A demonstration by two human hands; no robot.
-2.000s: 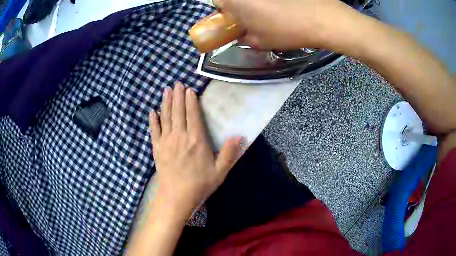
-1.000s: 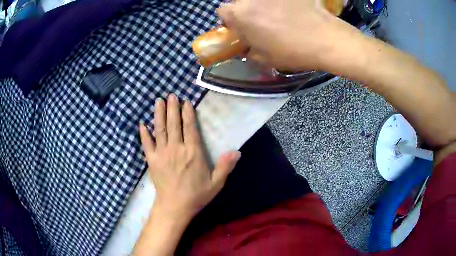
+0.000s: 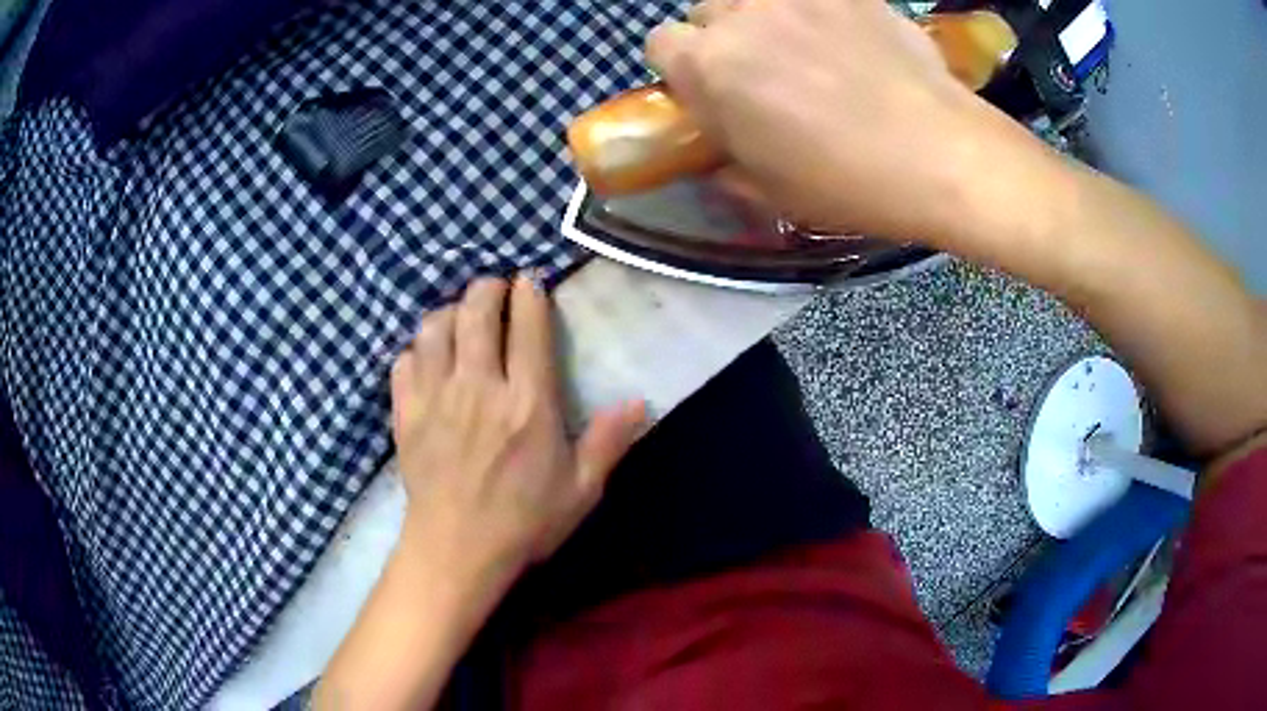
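Observation:
A gingham garment piece (image 3: 209, 333) in small dark and white checks lies over the white pressing table (image 3: 618, 333), with a small dark patch (image 3: 342, 136) on it. My left hand (image 3: 486, 417) lies on the garment's edge near the table's front edge, fingertips slightly curled on the cloth, thumb out over the white surface. My right hand (image 3: 820, 111) grips the wooden handle of the steam iron (image 3: 723, 243). The iron's tip points left and rests at the cloth's edge, just above my left fingertips. The right fingers are partly hidden behind the hand.
Dark purple fabric (image 3: 153, 63) lies at the upper left. A white round base (image 3: 1084, 445) and a blue hose (image 3: 1070, 590) are at the right over the speckled floor (image 3: 931, 403). Red clothing (image 3: 736, 625) and dark cloth (image 3: 723, 472) of the wearer are below.
The garment's patch has moved up and right, and the cloth has small folds above my left hand. My left fingers are more curled. The iron sits slightly lower and further right in view.

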